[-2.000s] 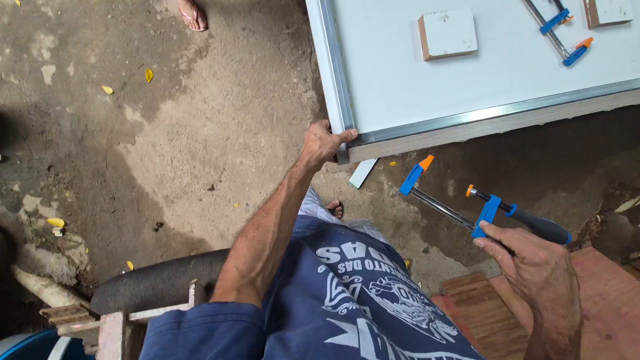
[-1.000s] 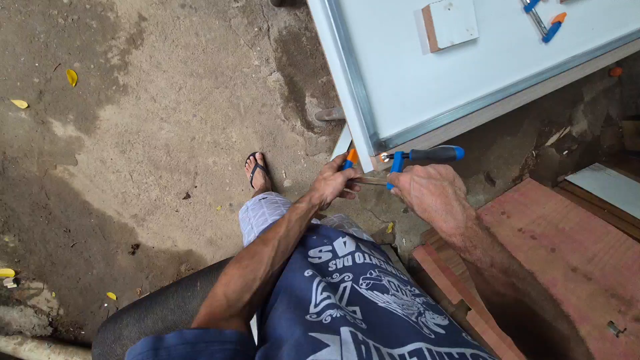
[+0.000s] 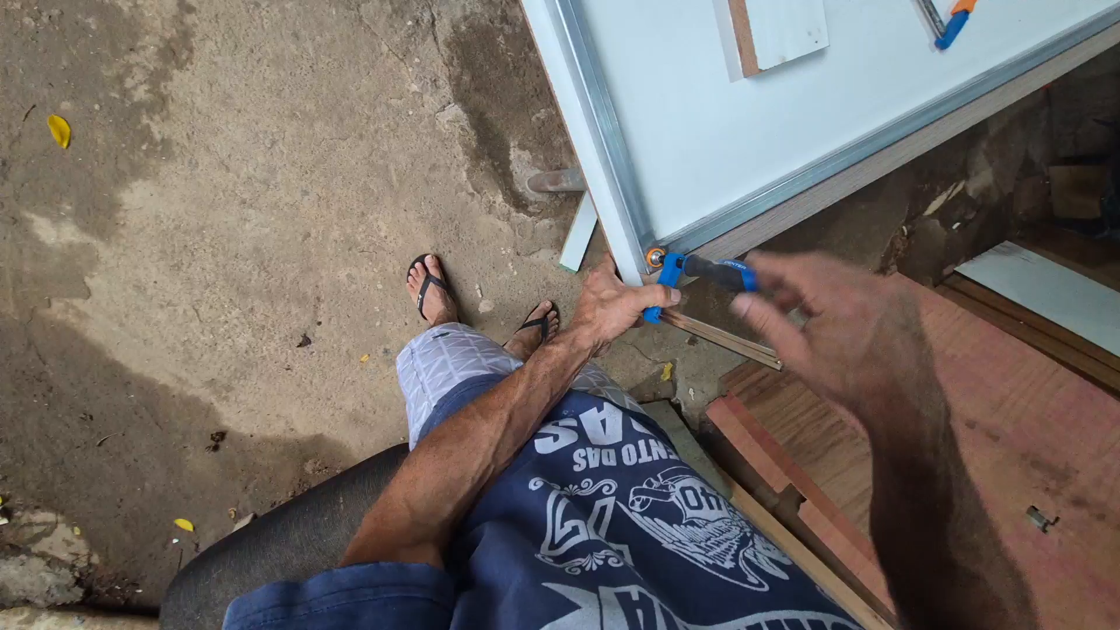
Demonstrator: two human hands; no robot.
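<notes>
A bar clamp [image 3: 669,280] with blue jaws and a dark handle sits at the near corner of a white panel [image 3: 744,140] edged with metal strips [image 3: 787,188]. Its orange-ringed screw end meets the corner where the strips join. My left hand [image 3: 612,302] grips the clamp by its blue sliding jaw, just below the corner. My right hand [image 3: 814,324], blurred, is beside the handle's end with fingers apart; nothing shows in its grasp. The clamp's far jaw is hidden beneath the panel.
A white-faced wood block [image 3: 787,35] and another bar clamp [image 3: 952,26] lie on the panel. Reddish wooden boards [image 3: 989,420] are at the lower right. A dark rounded seat or tyre [image 3: 280,534] is at the lower left, and a metal leg [image 3: 556,181] stands under the panel.
The bar clamp has gone from in front of the panel to its corner. My left hand has moved from the panel corner onto the clamp. My right hand has let go of it.
</notes>
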